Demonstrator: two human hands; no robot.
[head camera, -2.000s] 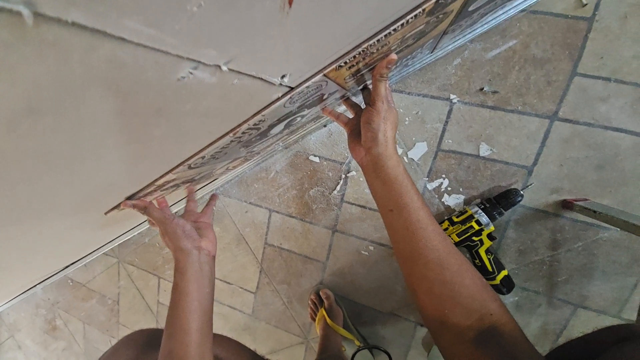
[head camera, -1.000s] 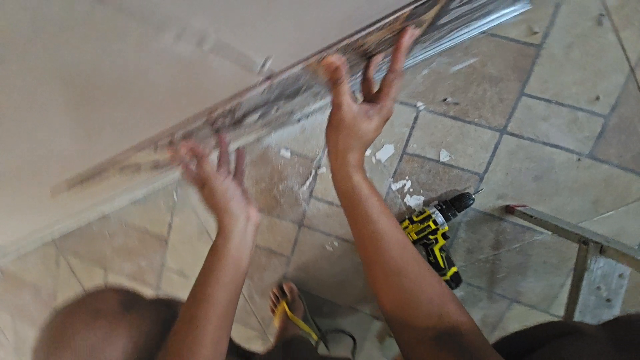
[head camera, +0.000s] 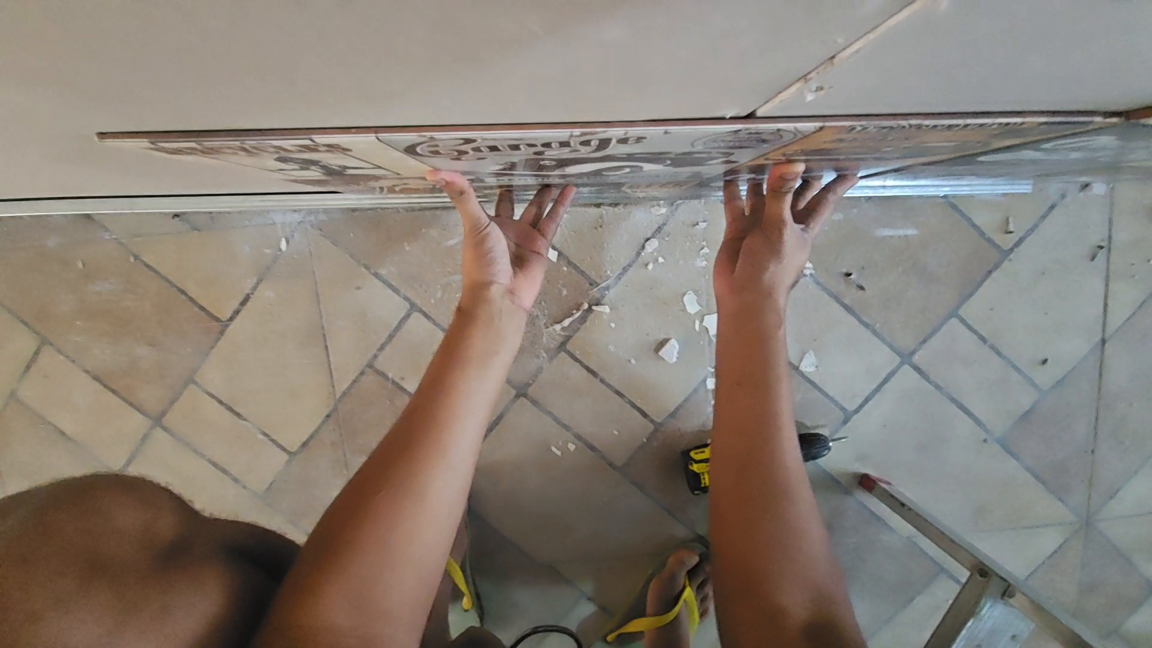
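Observation:
A long, thin printed panel (head camera: 630, 153), with lettering and pictures on its face, lies lengthwise against the pale wall board (head camera: 378, 63). My left hand (head camera: 508, 238) holds the panel's lower edge near its middle, thumb up against the printed face and fingers spread under it. Further right, my right hand (head camera: 769, 225) grips the same edge, its thumb on the face and the fingertips partly hidden at the panel. Below the panel runs a pale metallic strip (head camera: 940, 187). A yellow and black cordless drill (head camera: 697, 468) lies on the floor, partly hidden behind my right forearm.
An aluminium ladder or metal frame (head camera: 981, 571) with a red tip stands at lower right. White chips (head camera: 668, 350) and small debris are scattered over the floor tiles (head camera: 270, 360). My foot in a yellow-strapped flip-flop (head camera: 670, 594) is below, near a dark curved cord or ring (head camera: 547, 632).
The view has turned and shifted, so the panel appears nearly level instead of slanted. Both hands remain at the panel; my left hand now touches it farther from its left end.

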